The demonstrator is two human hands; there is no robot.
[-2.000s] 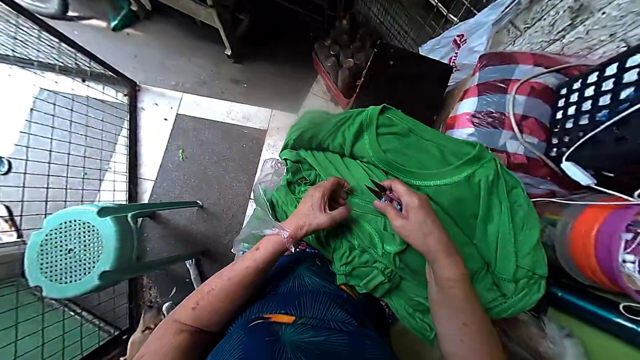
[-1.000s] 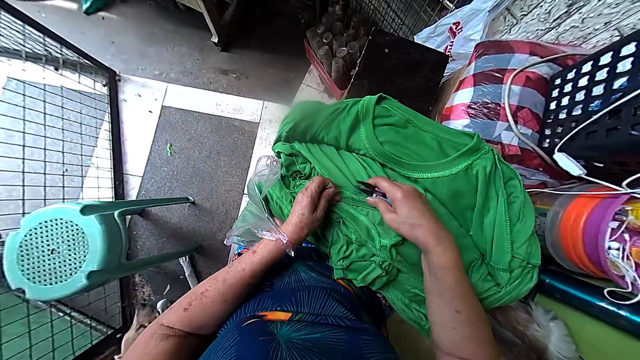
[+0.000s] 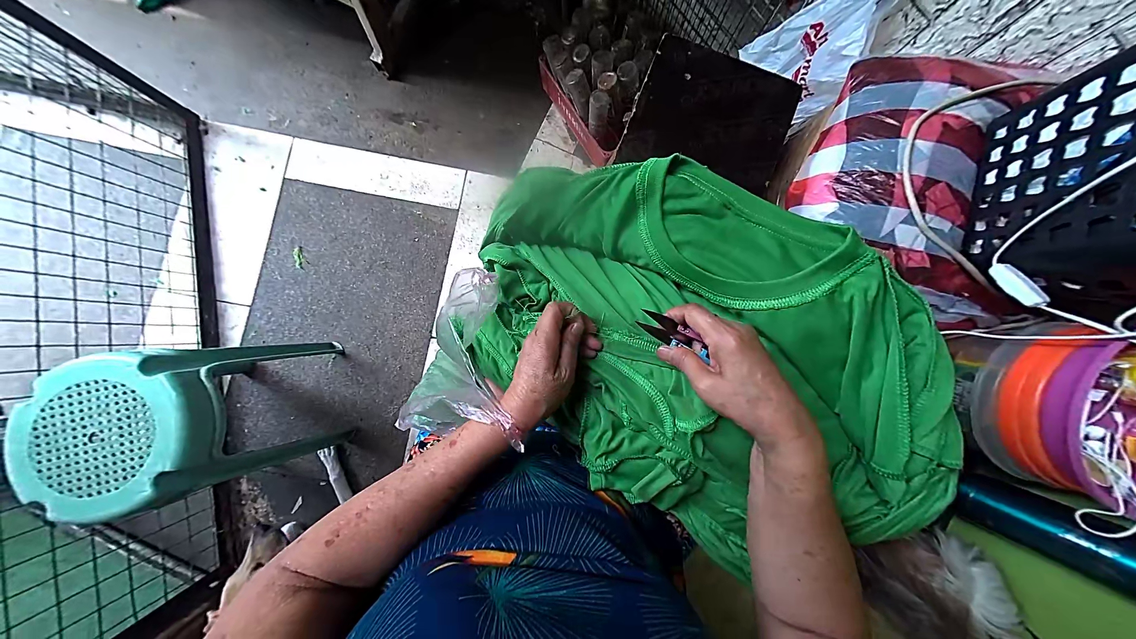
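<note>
A pile of green knit shirts (image 3: 781,373) with overlocked seams lies across my lap, the neckline of one facing up. My left hand (image 3: 552,359) pinches a seam of the green cloth at the pile's left part, fingertips together. In my right hand (image 3: 737,368) are small thread snips (image 3: 661,328), their dark blades apart and pointing left toward my left hand; the palm hides most of the handle. A clear plastic bag (image 3: 466,355) hangs at my left wrist, beside the cloth. Fine loose threads show near my left fingertips.
A turquoise plastic stool (image 3: 93,435) lies left by a wire mesh panel (image 3: 98,222). Glass bottles (image 3: 599,89) in a red crate stand ahead. At right are a checked bundle (image 3: 896,169), a black basket (image 3: 1056,177) and a white cable (image 3: 1016,284). Animal fur (image 3: 941,577) shows below the shirts.
The snips' blades, close together a second ago, now stand apart. My left hand still holds the cloth.
</note>
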